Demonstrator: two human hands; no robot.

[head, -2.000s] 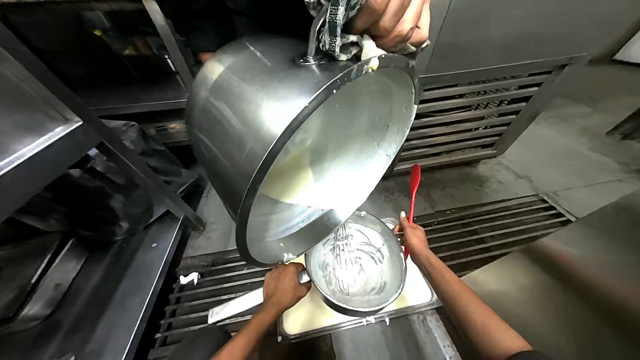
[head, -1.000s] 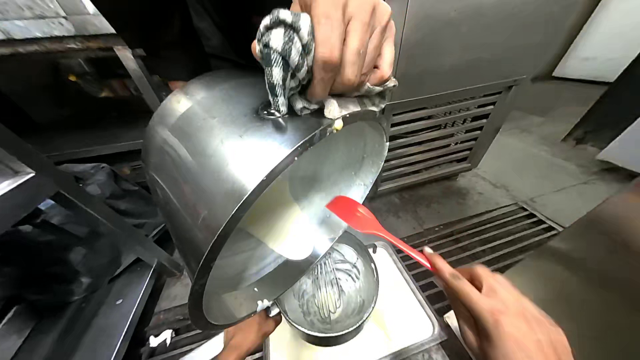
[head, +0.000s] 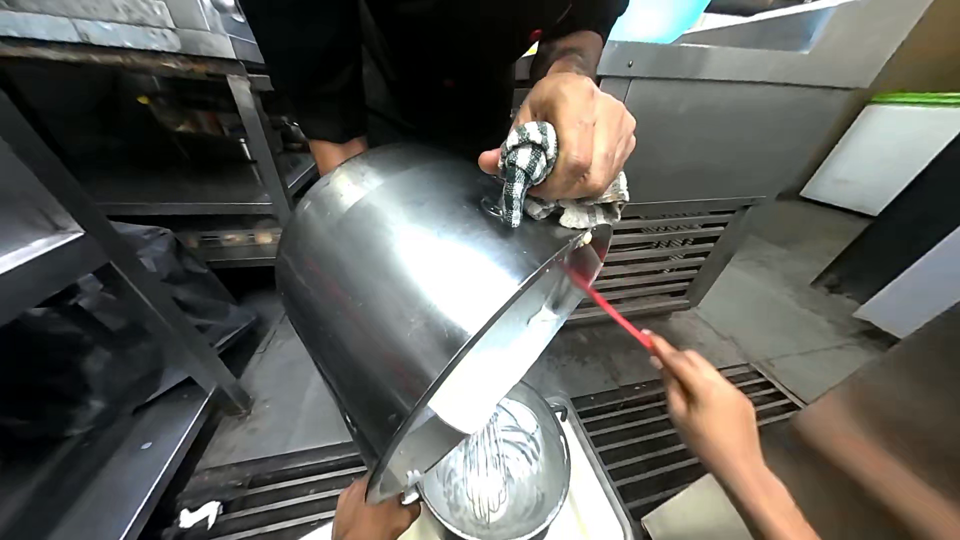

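A large metal pot (head: 390,262) is tilted on its side by a co-worker, whose hand (head: 581,135) grips its handle through a checkered cloth (head: 527,161). White liquid (head: 480,375) lies inside its lower wall. My right hand (head: 705,397) holds a red spatula (head: 615,313), its blade at the pot's inner wall near the upper rim. Under the pot's mouth is a smaller metal pan (head: 555,480) with a wire whisk (head: 486,472) and white residue in it. My left hand (head: 375,514) is at the pan's handle side, partly hidden below the big pot's rim.
Beneath the pan, a metal tray (head: 604,469) holds pale liquid. A slatted floor grate (head: 637,427) runs under it. Metal shelving (head: 180,330) with black plastic (head: 172,277) stands at the left. A steel cabinet with a louvered vent (head: 660,255) is behind the pot.
The red spatula, upright by the pan's right side two seconds ago, has come up into the big pot and moved to its upper rim. More of the co-worker shows, and the view has shifted.
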